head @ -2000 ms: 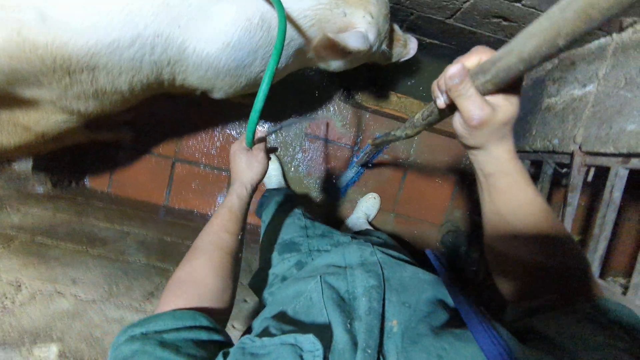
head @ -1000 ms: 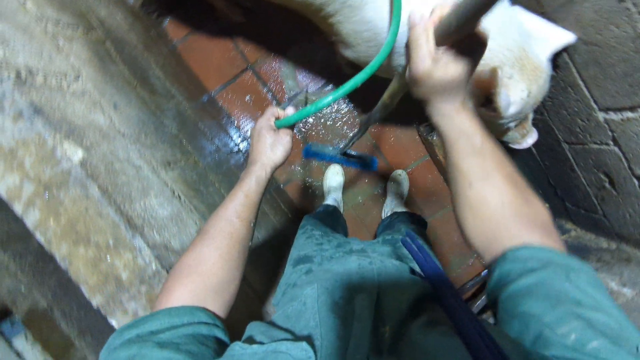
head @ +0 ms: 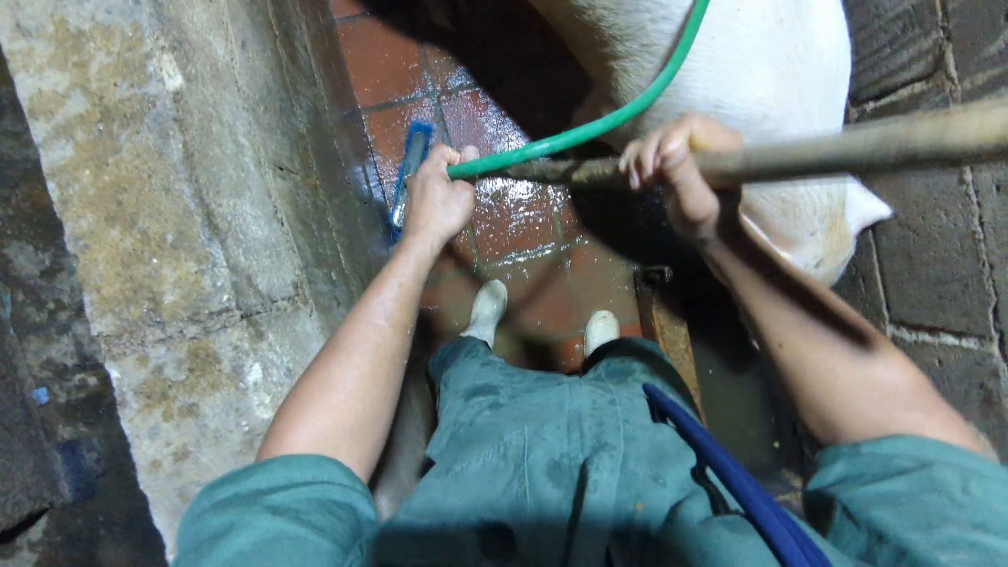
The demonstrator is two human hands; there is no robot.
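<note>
My left hand (head: 442, 193) grips the end of a green hose (head: 583, 135), which curves up past the pale pig. Closed around the wooden handle of a broom (head: 835, 153) is my right hand (head: 683, 169); the handle runs across the view from the right edge and passes behind the hose. The blue broom head (head: 411, 169) lies on the wet tiles just left of my left hand, partly hidden by it. Beyond my right hand stands the pale pig (head: 756, 63), its head low by my right forearm.
Wet red floor tiles (head: 512, 220) lie around my white boots (head: 487, 311). A thick concrete wall (head: 189, 197) runs along the left, and a stone block wall (head: 929, 260) rises at the right. A wooden board (head: 669, 339) sits beside my right boot.
The broom head has moved left from in front of my boots to beside the left wall. The handle lies flatter across the view. My hands keep hold of hose and broom; the view has turned.
</note>
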